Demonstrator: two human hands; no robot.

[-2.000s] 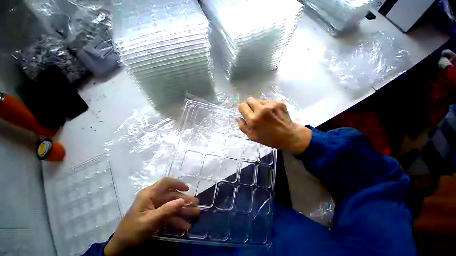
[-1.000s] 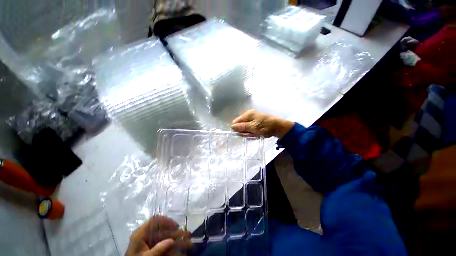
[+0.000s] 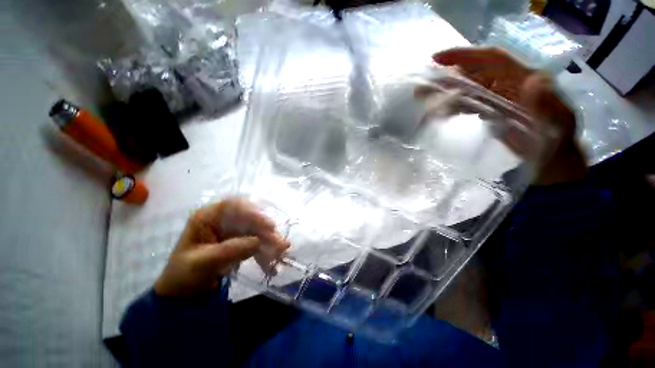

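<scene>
A clear compartment blister tray (image 3: pixel 366 262) is held up in front of me, tilted, its grid of rounded cells showing against my dark clothing. My left hand (image 3: pixel 223 248) grips its left edge, fingers curled at the rim. My right hand (image 3: pixel 528 108) is blurred and raised at the upper right, with clear plastic across its fingers; it seems to hold the tray's upper right part. Whether that plastic is the same tray or a separate cover I cannot tell. Clear crinkled film shows through and behind the tray.
Stacked clear trays (image 3: pixel 287 54) stand behind. An orange flask (image 3: pixel 93 133), an orange round-ended item (image 3: pixel 131 189) and a dark flat object (image 3: pixel 161 122) lie at left. Crumpled film (image 3: pixel 187 65) is at the back left. A smaller tray stack (image 3: pixel 531 36) and white-and-black box (image 3: pixel 625 47) are at far right.
The tray has tilted and swung to the right. My right hand has moved up and right, nearer the camera; my left hand has moved up. The view has shifted.
</scene>
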